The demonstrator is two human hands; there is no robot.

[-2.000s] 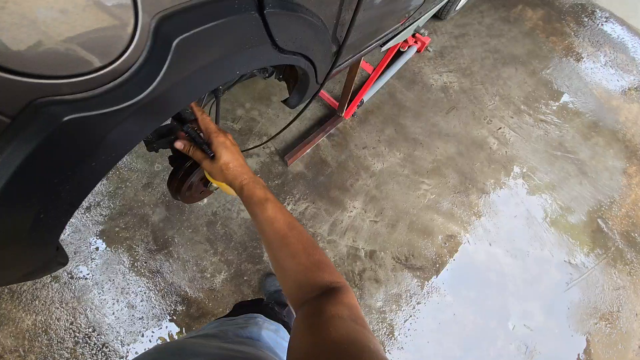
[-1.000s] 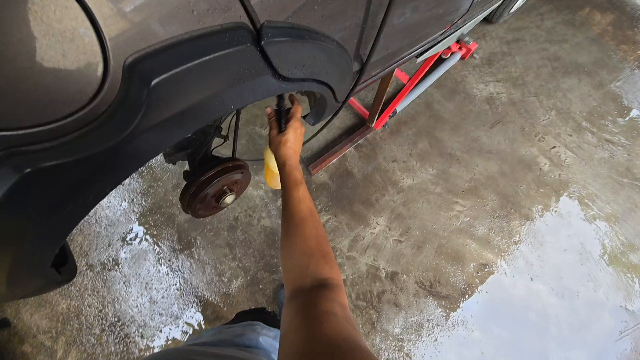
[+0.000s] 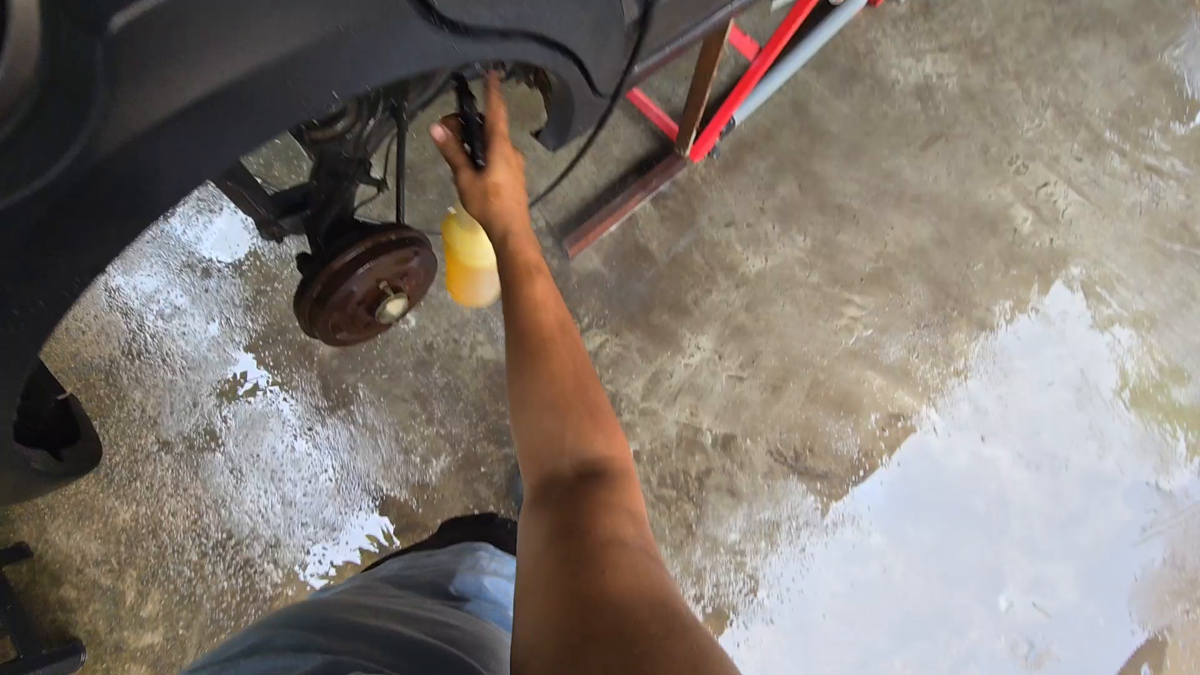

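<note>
My right hand (image 3: 489, 169) reaches into the car's wheel arch, gripping a spray bottle by its black sprayer head (image 3: 471, 122). Below the hand hangs the bottle's translucent body (image 3: 471, 261), with yellow liquid inside. Left of the bottle is a rusty brake drum (image 3: 366, 286) with a light hub cap at its centre; the wheel is off. Dark suspension parts (image 3: 333, 187) join it from behind. My left hand is out of view.
The dark plastic fender trim (image 3: 216, 84) arches over the work. A red lifting frame (image 3: 750, 89) with a grey cylinder stands beneath the car's side at upper right. The concrete floor (image 3: 750, 309) is wet, with puddles. A black metal piece (image 3: 37, 647) lies at lower left.
My right hand has moved from beside the brake drum to the right, with the spray bottle in it. The drum, largely hidden behind the hand two seconds ago, now shows plainly.
</note>
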